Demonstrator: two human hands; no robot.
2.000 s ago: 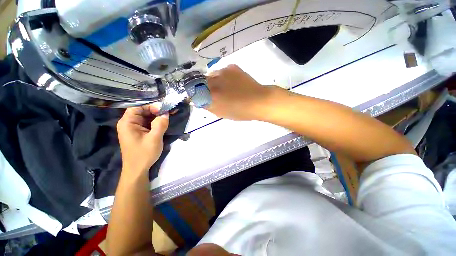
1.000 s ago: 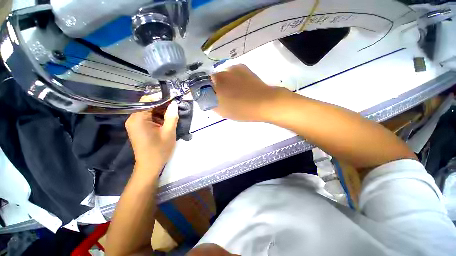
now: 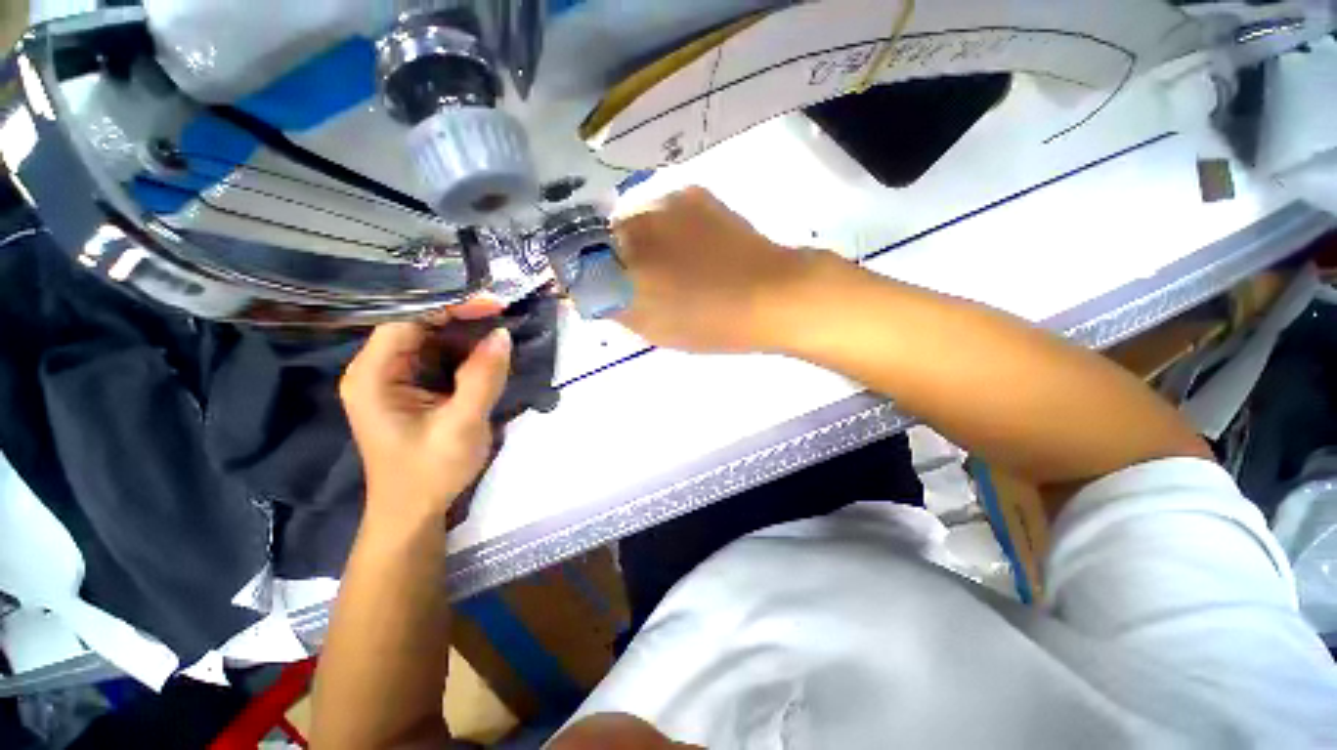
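Note:
Dark cloth (image 3: 301,425) lies left of the needle area, and its end runs under my left hand to the presser foot area (image 3: 513,271) of the white sewing machine (image 3: 315,66). My left hand (image 3: 425,403) pinches the cloth between thumb and fingers just in front of the needle area. My right hand (image 3: 697,271) is at the right side of the needle area, its fingertips hidden behind a shiny round metal part (image 3: 587,257). I cannot tell what it holds. The ribbed tension dial (image 3: 472,158) is above the needle area.
A black rounded shape (image 3: 909,125) lies behind my right forearm. White paper pieces (image 3: 264,640) show among the cloth at left. A measuring strip (image 3: 704,491) runs along the table's front edge. A cardboard box (image 3: 550,637) and a red stool (image 3: 271,703) are below.
My left hand first moved right and closer to the needle, then came back left with its grip on the cloth. My right hand stays nearly in place. The view shifted slightly.

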